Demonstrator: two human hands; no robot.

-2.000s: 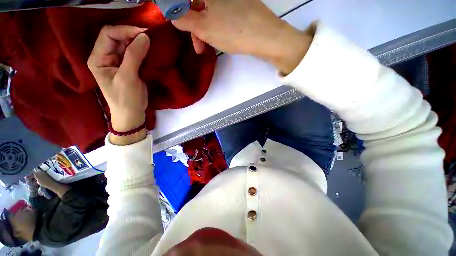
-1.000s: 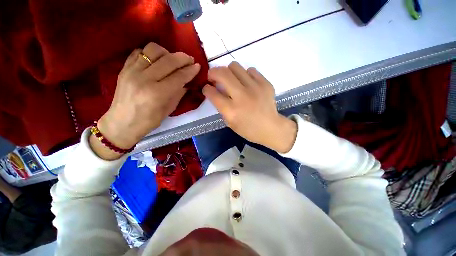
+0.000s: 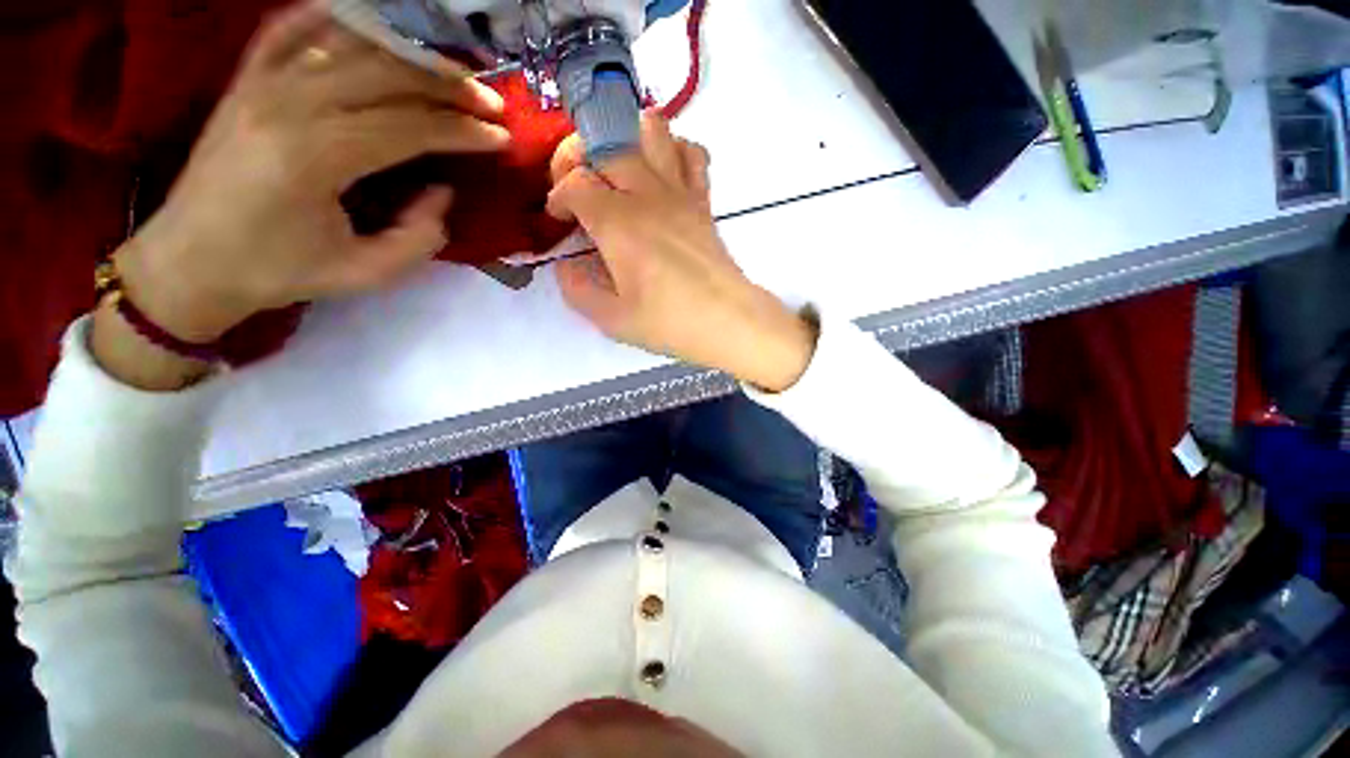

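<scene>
A dark red garment piece (image 3: 504,193) lies on the white table, its edge under the sewing machine's needle area (image 3: 541,67) beside a grey rounded part (image 3: 603,104). My left hand (image 3: 318,178) is over the cloth left of the needle, slightly blurred, fingers spread; whether it pinches cloth is unclear. My right hand (image 3: 644,237) holds the cloth's right edge between its fingers just below the grey part. A thin red cord (image 3: 692,67) curves right of the needle area.
A black phone (image 3: 933,89) and green-yellow snips (image 3: 1076,133) lie on the table at right. The table's grey front edge (image 3: 592,397) runs across. Below are a blue bin (image 3: 259,607) with red pieces beside it, and red (image 3: 1110,400) and plaid cloth (image 3: 1155,592) at right.
Both hands and the cloth's edge have moved from near the table's front edge up to the needle area. More of the machine, phone and snips shows as the view shifted.
</scene>
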